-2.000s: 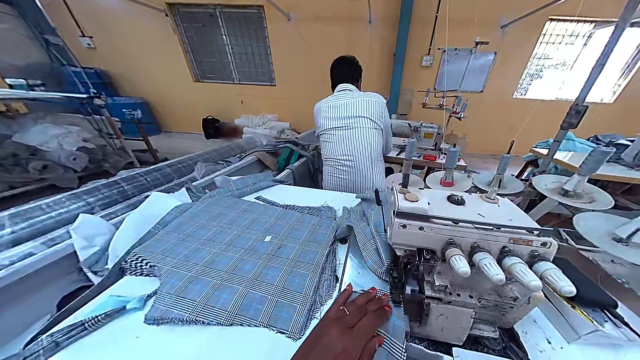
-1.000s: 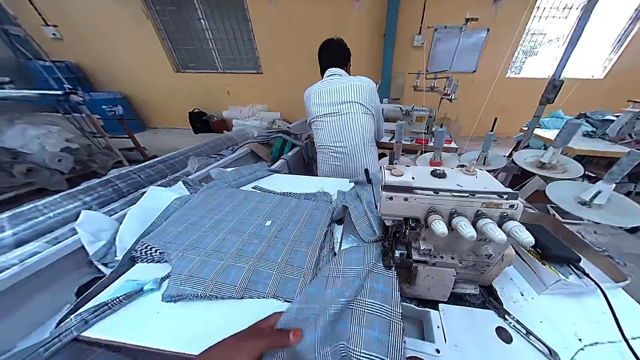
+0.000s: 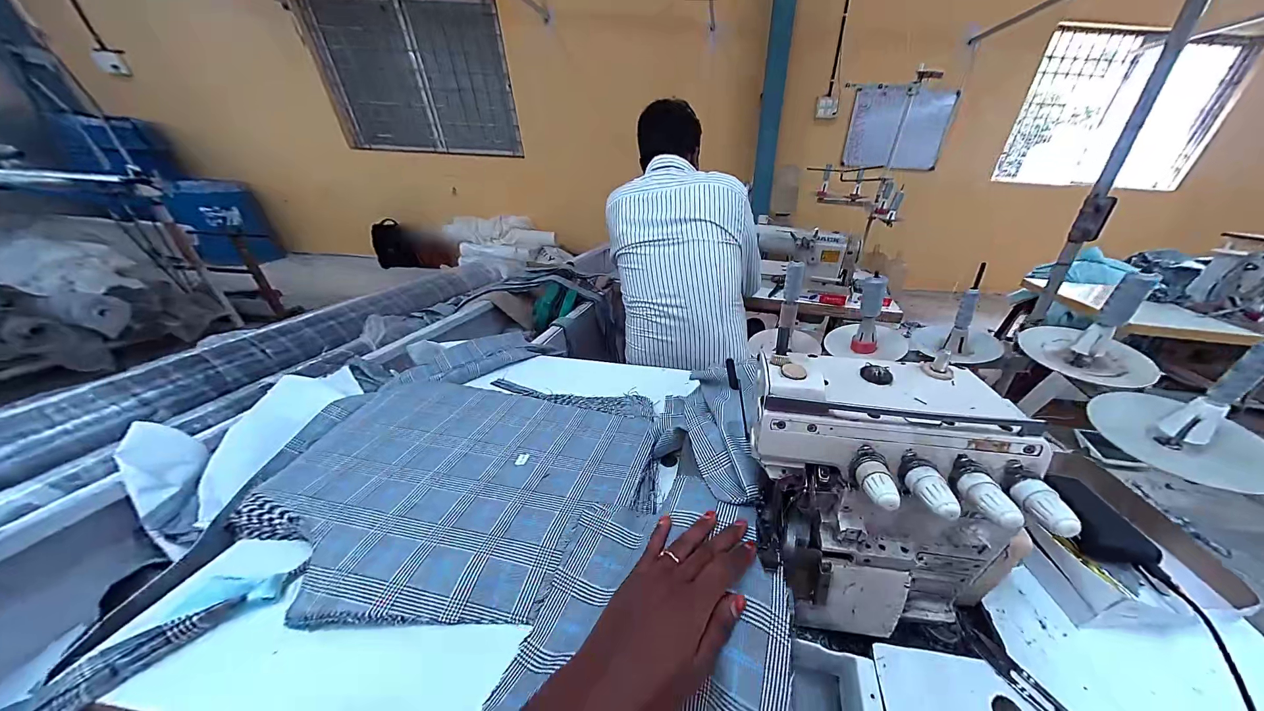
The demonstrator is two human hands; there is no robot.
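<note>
My left hand (image 3: 686, 597), with a ring and red nails, lies palm down with its fingers spread on a grey-blue checked fabric piece (image 3: 592, 592). Its fingertips are just left of the needle and presser foot area of a white overlock sewing machine (image 3: 899, 434). Further left, a stack of checked fabric pieces (image 3: 444, 484) with a small white sticker (image 3: 521, 459) rests on the white tabletop (image 3: 247, 671). A narrower checked fabric piece (image 3: 726, 449) is bunched against the machine's left side. My right hand is out of view.
A person in a striped shirt (image 3: 681, 267) sits ahead, back turned, near another sewing machine (image 3: 810, 247). Thread cone stands (image 3: 1086, 355) stand behind and right of the overlocker. A black device with a cable (image 3: 1101, 523) lies at right. Long checked fabric rolls (image 3: 247, 365) extend along the left.
One second ago my left hand was at the lower left edge of the raised front fabric piece. The piece now lies flatter, and the hand is on top of it, closer to the machine.
</note>
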